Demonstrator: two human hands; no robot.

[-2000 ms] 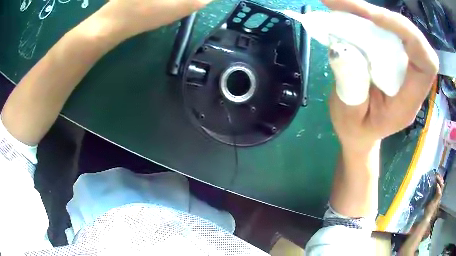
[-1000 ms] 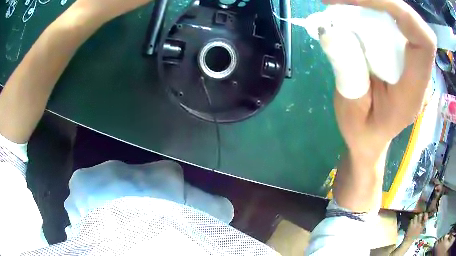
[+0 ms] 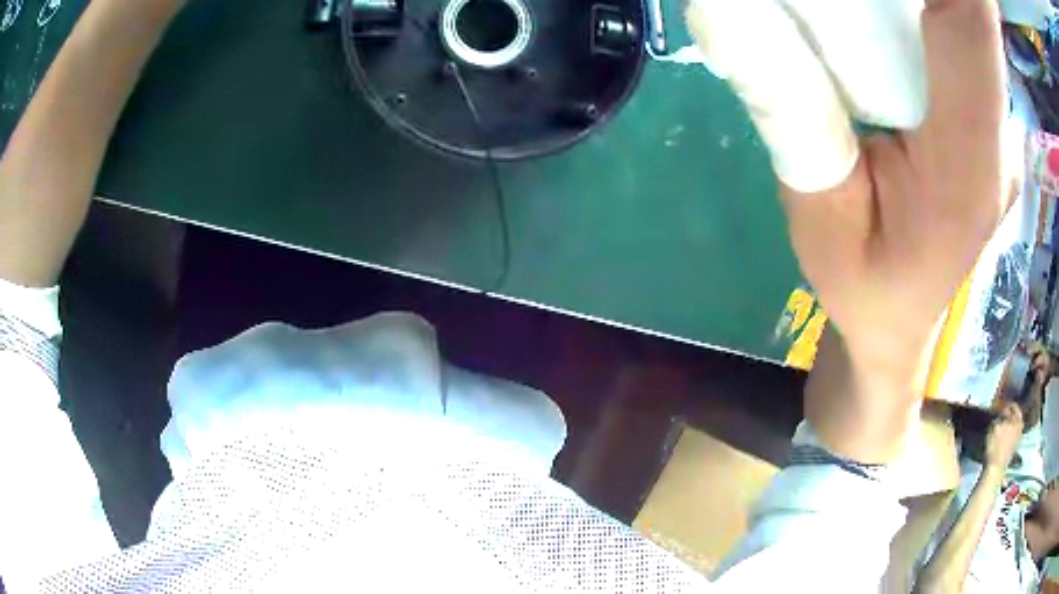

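Observation:
The round black housing lies on the green bench top at the upper middle, its far part cut off by the top edge. A shiny silver ring surrounds its middle hole. A thin black wire hangs from it toward the bench edge. My right hand, with a white finger cot on a finger, holds a white adhesive bottle at the upper right. A thin white nozzle points left at the housing's right rim. My left forearm shows at the upper left, but my left hand is beyond the top edge.
The bench's near edge crosses below the housing. Yellow-orange tape lies at the right corner. A cardboard box stands below the bench. Another person's arm shows at the lower right. Short dark side arms flank the housing.
The view has shifted, so the housing and bench sit higher in the picture and the housing's tab is now out of view. The nozzle is now beside the housing's right rim, lower along it than before.

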